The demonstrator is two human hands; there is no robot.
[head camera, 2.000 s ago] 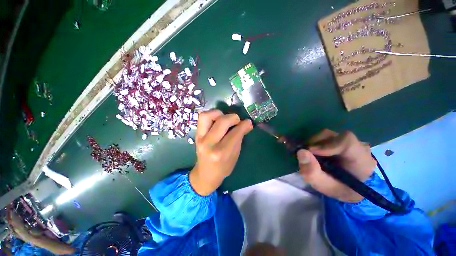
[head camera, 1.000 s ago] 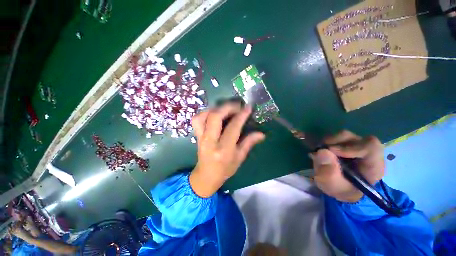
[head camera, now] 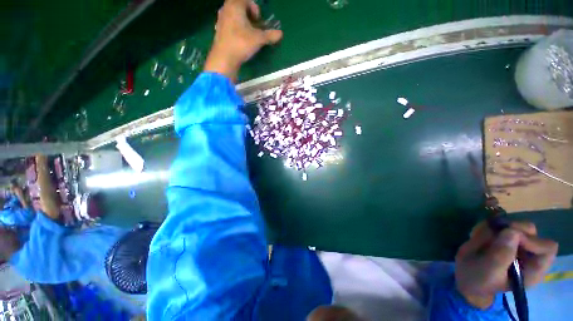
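My left hand point(head camera: 239, 37), bare, reaches over the rail onto the green conveyor point(head camera: 352, 31). A small blurred board point(head camera: 271, 24) shows between its thumb and fingers; whether it is gripped is unclear. My right hand point(head camera: 484, 260) is shut on the black soldering iron point(head camera: 518, 291), its tip at the lower left edge of the tan cardboard pad point(head camera: 534, 194). The pad carries rows of grey-brown specks. A heap of small white components with red leads point(head camera: 298, 125) lies on the green mat, with a few loose white pieces point(head camera: 408, 113) to its right.
A whitish round tub point(head camera: 531, 78) stands above the pad at the right. The pale raised rail point(head camera: 389, 50) crosses behind the heap. Several small boards and a red item point(head camera: 130, 81) lie on the conveyor at left. A black fan point(head camera: 129, 260) and another person's blue sleeve point(head camera: 50, 247) are lower left.
The view has shifted. My left hand has moved from the board on the mat to the conveyor, and that board no longer shows on the mat. The iron has moved right to the cardboard.
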